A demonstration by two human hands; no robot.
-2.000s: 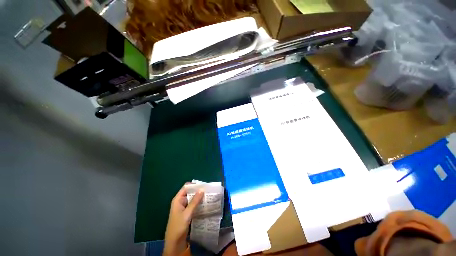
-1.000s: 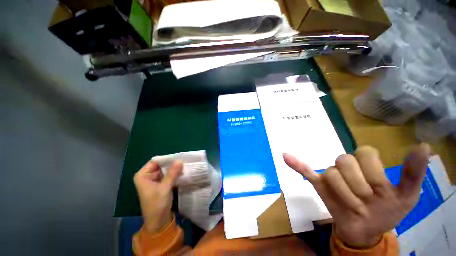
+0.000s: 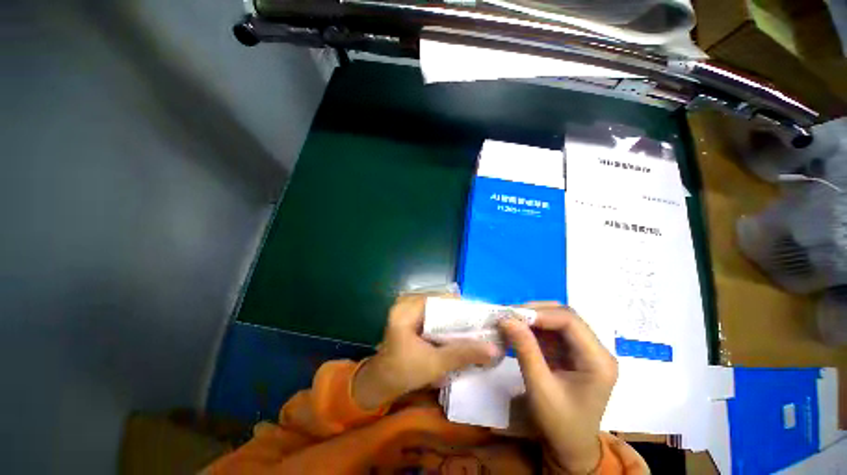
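My left hand (image 3: 418,353) holds a white label sheet (image 3: 460,318) with small dark print, low in front of me. My right hand (image 3: 562,371) pinches the right end of the sheet between thumb and finger; whether a single sticker is between them cannot be told. Behind and below the hands lies a flat carton with a blue panel (image 3: 514,241), its lower part partly hidden by the hands. Beside it on the right is the white panel (image 3: 641,278) with dark print and a small blue bar.
The dark green tabletop (image 3: 371,195) has a raised edge beside a grey wall (image 3: 121,204). A metal bar (image 3: 557,32) crosses the far side. At right are a tan surface (image 3: 743,306), clear plastic bags (image 3: 794,232) and another blue-panelled carton (image 3: 775,417) bearing a small white label.
My left hand has moved right with the label sheet. My right hand has come in from the right and now pinches the sheet's end. The view has shifted left and down.
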